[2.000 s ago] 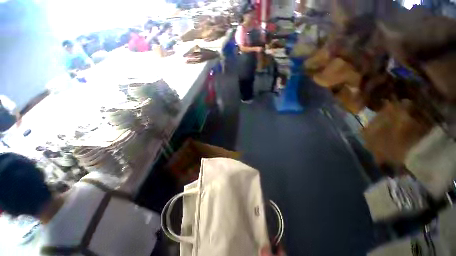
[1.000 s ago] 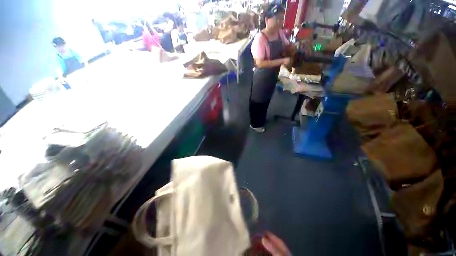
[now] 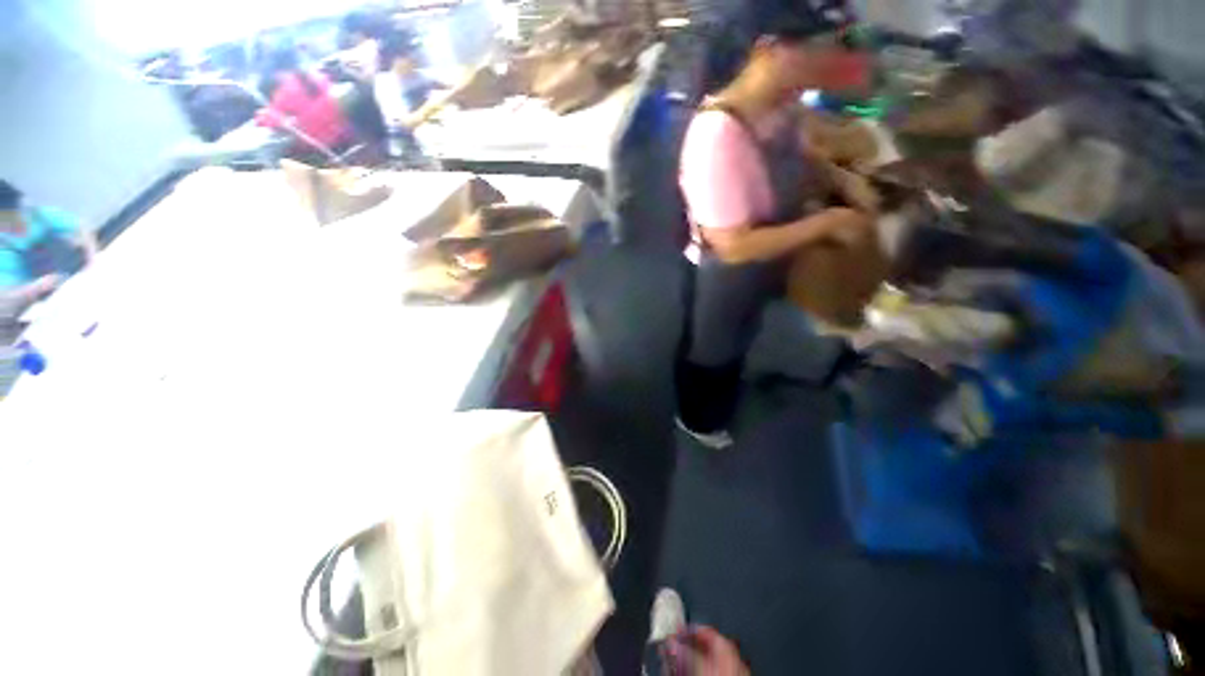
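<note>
A cream handbag (image 3: 496, 555) is at the bottom centre, close in front of me and over the edge of the white table. It is tilted, with a small mark near its upper right edge. A thin pale round handle loop stands out on each side. My right hand (image 3: 714, 652) shows only as blurred fingers at the bottom edge, right of the bag. What it holds, if anything, cannot be made out. My left hand is not in view.
Brown bags (image 3: 489, 251) lie on the white table (image 3: 238, 396) ahead. A person in a pink top and dark apron (image 3: 740, 238) stands right of the aisle, handling a brown piece. A blue machine stand (image 3: 912, 489) is beyond. A red thing (image 3: 539, 354) is at the table's side.
The view has moved forward along the aisle. The person, blue stand and brown bags are nearer. The cream bag has shifted left in view, from over the floor to beside the table.
</note>
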